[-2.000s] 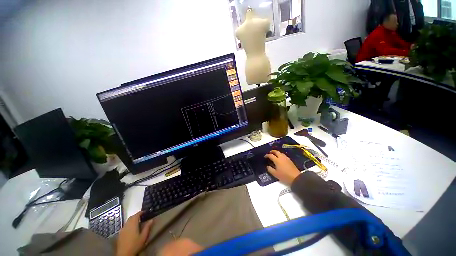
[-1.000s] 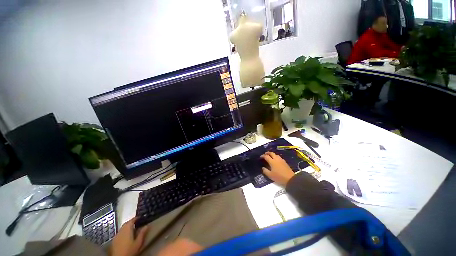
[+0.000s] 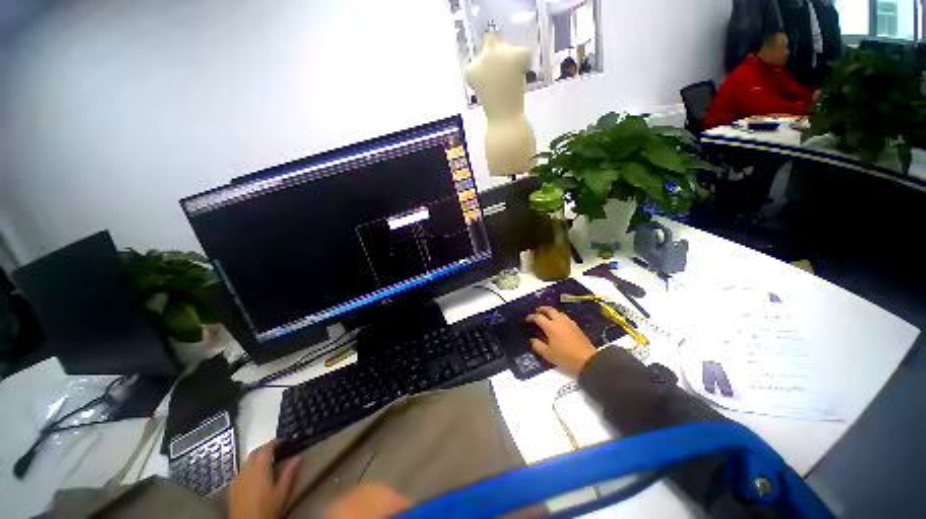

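Grey-brown trousers cloth [image 3: 437, 436] lies over the desk edge in front of the keyboard [image 3: 391, 380]. My left hand [image 3: 260, 489] is at the cloth's left side, by the keyboard's near left corner, cut off below; its grip is unclear. My right hand [image 3: 560, 343] is curved over the mouse on the dark mouse pad [image 3: 526, 363]; the mouse itself is hidden. The monitor [image 3: 325, 253] shows thin outlines on black and a small white box. A pale tape measure [image 3: 565, 426] lies beside the cloth. A blurred skin-coloured shape shows at the bottom edge.
A yellow-handled tool [image 3: 621, 322] lies beyond my right hand, near a white spec sheet [image 3: 762, 355]. A calculator [image 3: 206, 458] is left of the keyboard. A bottle [image 3: 550, 238] and potted plant [image 3: 624, 167] stand behind. A blue curved strap [image 3: 609, 456] crosses the lower right.
The view has shifted slightly since the oldest frame. A small white box has appeared on the screen and part of the drawn outline has gone. Both hands stay in about the same places.
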